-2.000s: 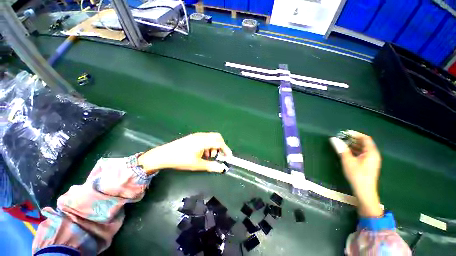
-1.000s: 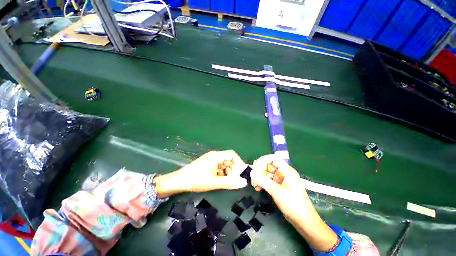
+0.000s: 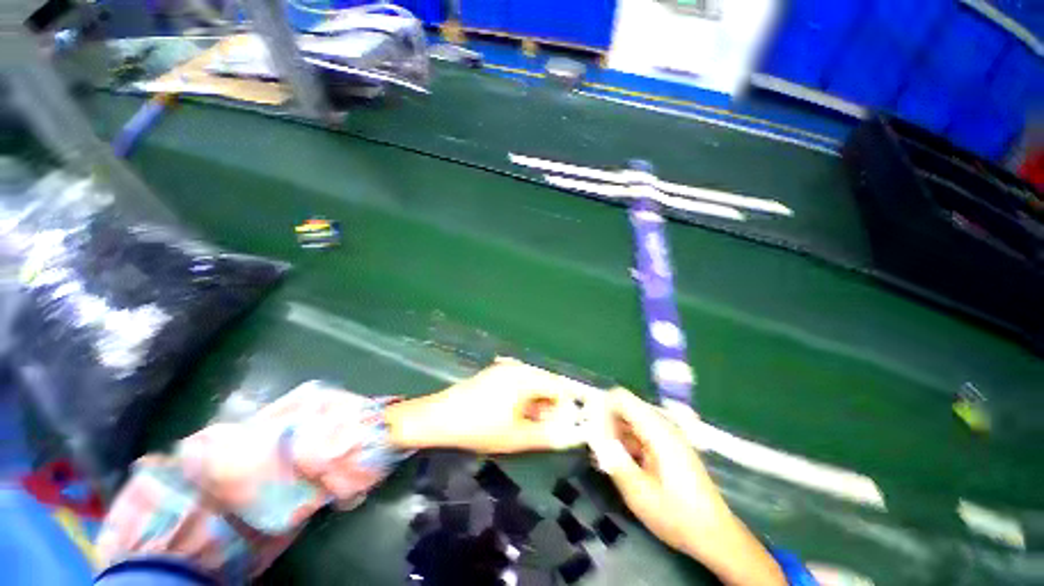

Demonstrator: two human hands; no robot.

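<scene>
My left hand (image 3: 504,410) and my right hand (image 3: 650,464) meet at the fingertips above the near ledge. A small dark bit shows between the fingertips; it is blurred, and in this frame I cannot tell its shape. A loose pile of black adhesive pads (image 3: 464,521) lies just below my hands, with several more pads to its right. One small circuit board (image 3: 318,234) lies on the green belt at the left. Another circuit board (image 3: 971,408) lies on the belt at the right, blurred.
A purple-blue strip (image 3: 657,292) crosses the conveyor belt (image 3: 458,275). White tape strips (image 3: 790,458) lie at its near and far ends. A clear bag with dark contents (image 3: 126,309) is at the left. A black divided tray (image 3: 950,218) stands far right. A metal post (image 3: 281,57) rises back left.
My right hand came in from the right to meet my left; a dark pad showed between them a second ago. The left board has moved right along the belt. The view has shifted.
</scene>
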